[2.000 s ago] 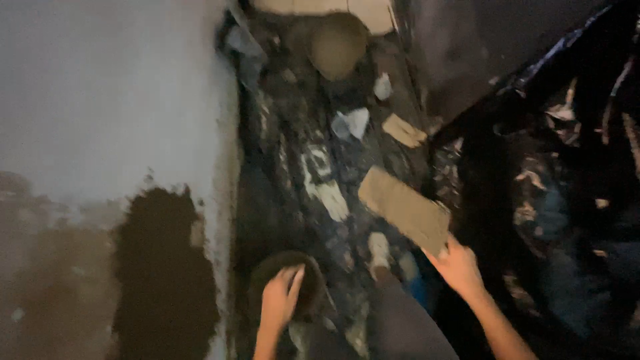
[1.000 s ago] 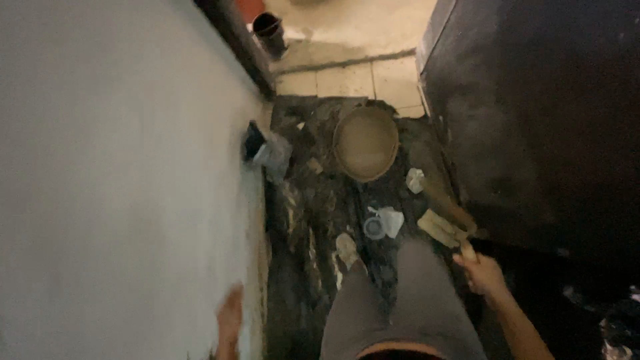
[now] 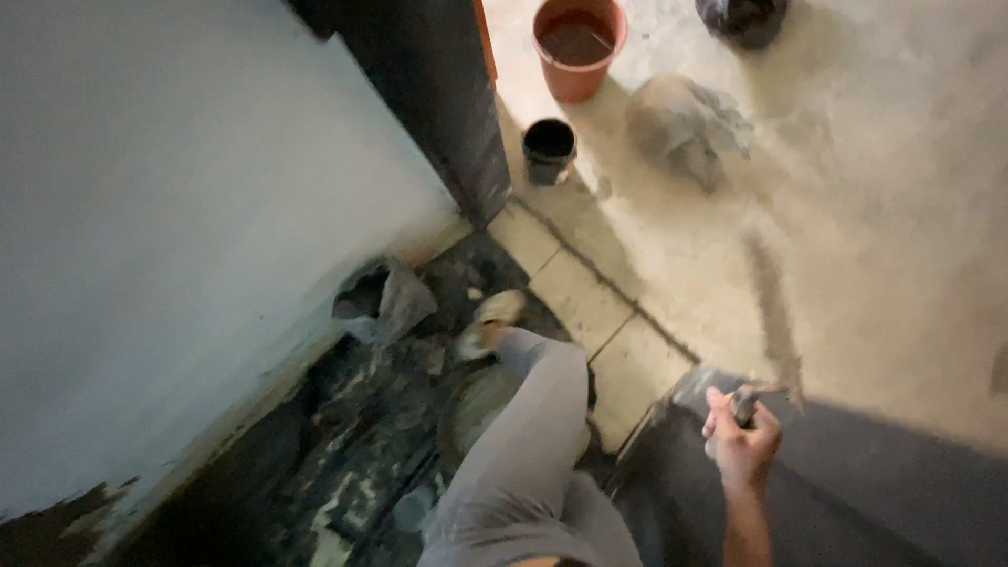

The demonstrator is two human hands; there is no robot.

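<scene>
My right hand [image 3: 740, 441] is raised at the right, its fingers closed round the handle of a tool [image 3: 744, 400] that looks like a plastering trowel; its blade is blurred. Behind the hand is a dark panel edge. My left hand is out of the frame. Below me my leg in grey trousers [image 3: 524, 449] reaches forward over a round basin [image 3: 476, 405], partly hidden by the leg. A light shoe [image 3: 492, 323] is on my foot, blurred by motion.
A red bucket [image 3: 579, 51] and a black bucket [image 3: 549, 151] stand on the pale floor ahead, near a crumpled bag [image 3: 689, 130]. Tiles [image 3: 598, 307] form the threshold. A grey bag [image 3: 386, 299] lies by the left wall on dark plastic sheeting [image 3: 346, 417].
The view has swung toward the doorway, and my leg has moved forward over the basin. My right hand still holds the tool. My left hand has left the view.
</scene>
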